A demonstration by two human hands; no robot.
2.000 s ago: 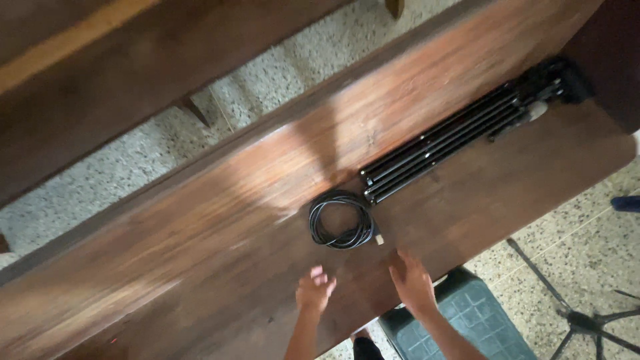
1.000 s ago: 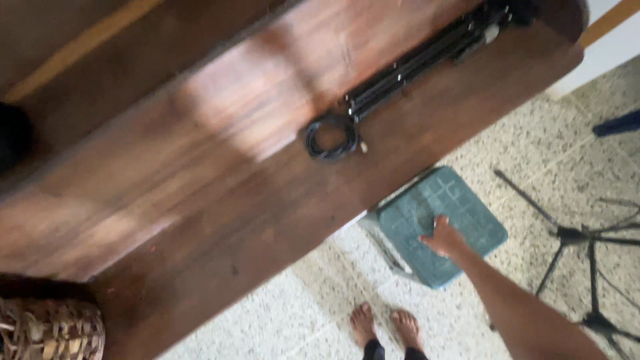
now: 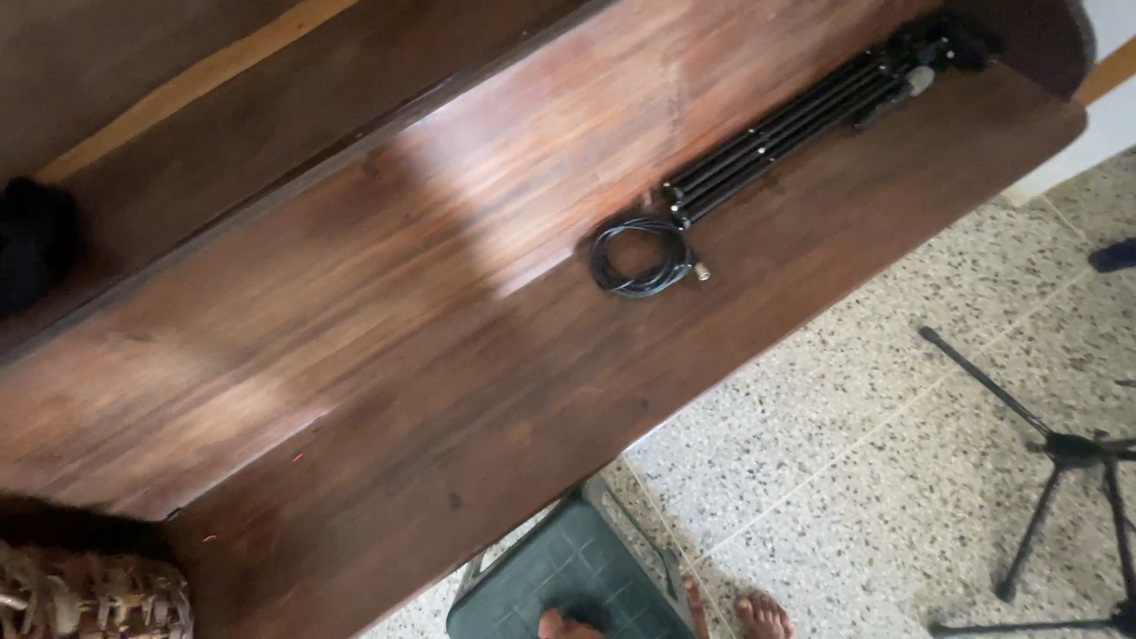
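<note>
One bare hand (image 3: 568,625), most likely my right, shows only in part at the bottom edge, over the top of a dark green plastic step stool (image 3: 577,559); whether it grips the stool is hidden. My left hand is outside the frame. Above the stool runs a dark wooden bench (image 3: 497,426). A coiled black cable (image 3: 641,256) with a metal connector lies on its seat, beside the end of a folded black tripod or stand (image 3: 763,146).
A woven basket (image 3: 98,595) stands at the lower left. Black stand legs (image 3: 1069,451) spread over the speckled floor at right. My bare feet (image 3: 763,614) are beside the stool. A dark object (image 3: 35,240) sits at the left edge.
Two seconds ago both hands were near the coiled cable; one then moved onto the stool. The stool is now lower and farther left in view. Cable and folded stand remain on the bench.
</note>
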